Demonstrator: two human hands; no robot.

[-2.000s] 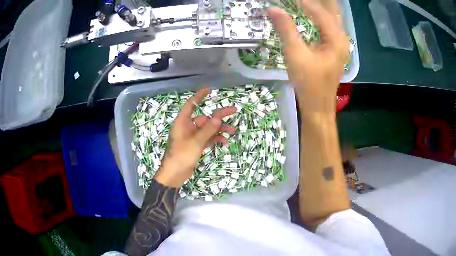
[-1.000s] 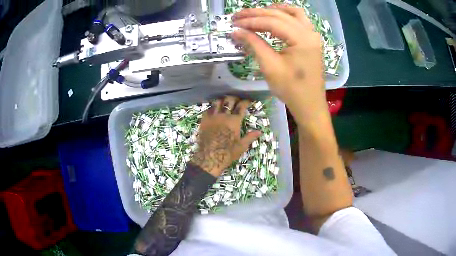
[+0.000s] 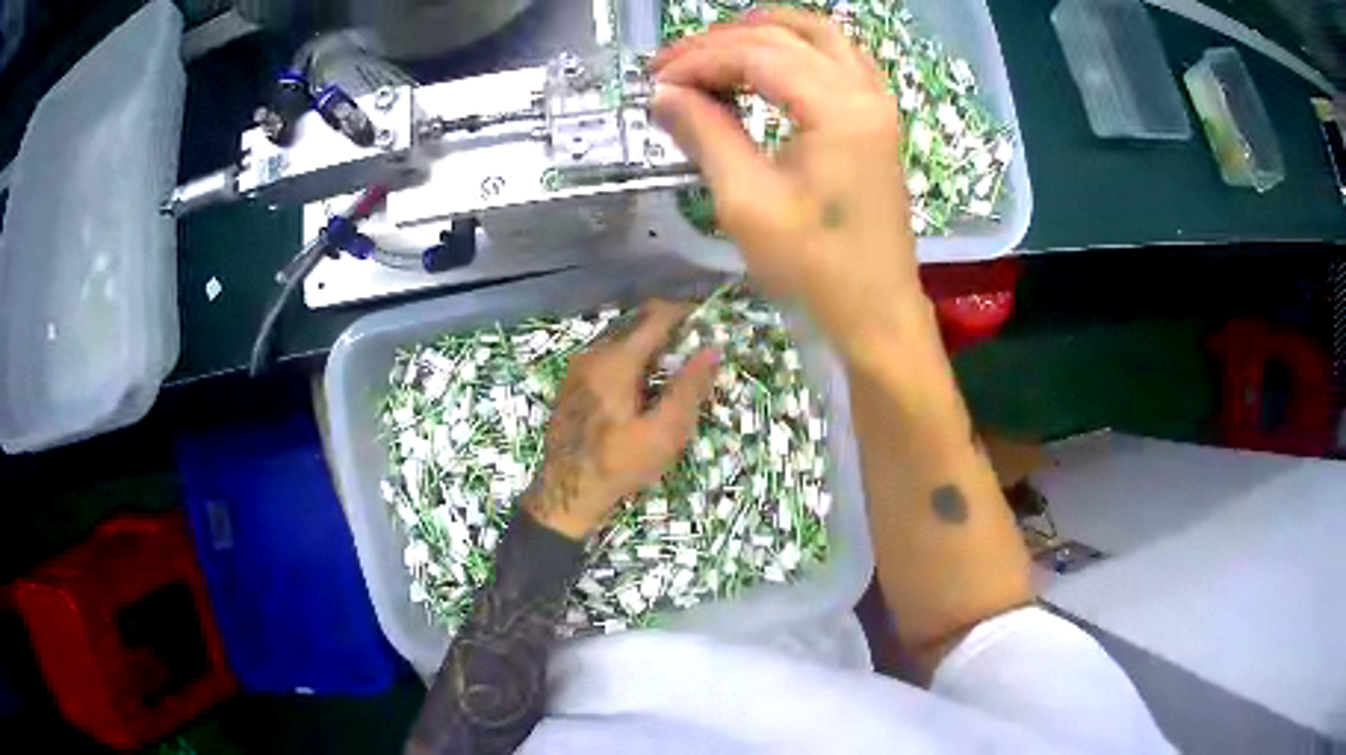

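The near parts bin (image 3: 354,487), a translucent tub full of white-and-green wired connector pieces (image 3: 650,546), sits at my lap. My left hand (image 3: 627,406) is over the upper middle of this bin, fingers among the pieces, thumb apart; whether it grips one is unclear. My right hand (image 3: 797,148) is at the right end of the silver pneumatic fixture (image 3: 591,133), thumb and index tips together at its work slot; any piece between them is hidden. The far parts bin (image 3: 1010,221), also full of such pieces, lies behind my right hand.
An empty translucent tub (image 3: 89,251) stands at far left. Tubing (image 3: 281,303) hangs by the fixture. A metal bowl (image 3: 369,18) shows behind it. Small clear trays (image 3: 1125,74) lie upper right. Blue (image 3: 281,546) and red crates (image 3: 126,620) are below left, a white surface (image 3: 1225,561) lower right.
My left hand opened palm-up, turned over and reached into the near bin, then drew back slightly. My right hand moved left from above the far bin to the fixture's end, its fingertips closing together.
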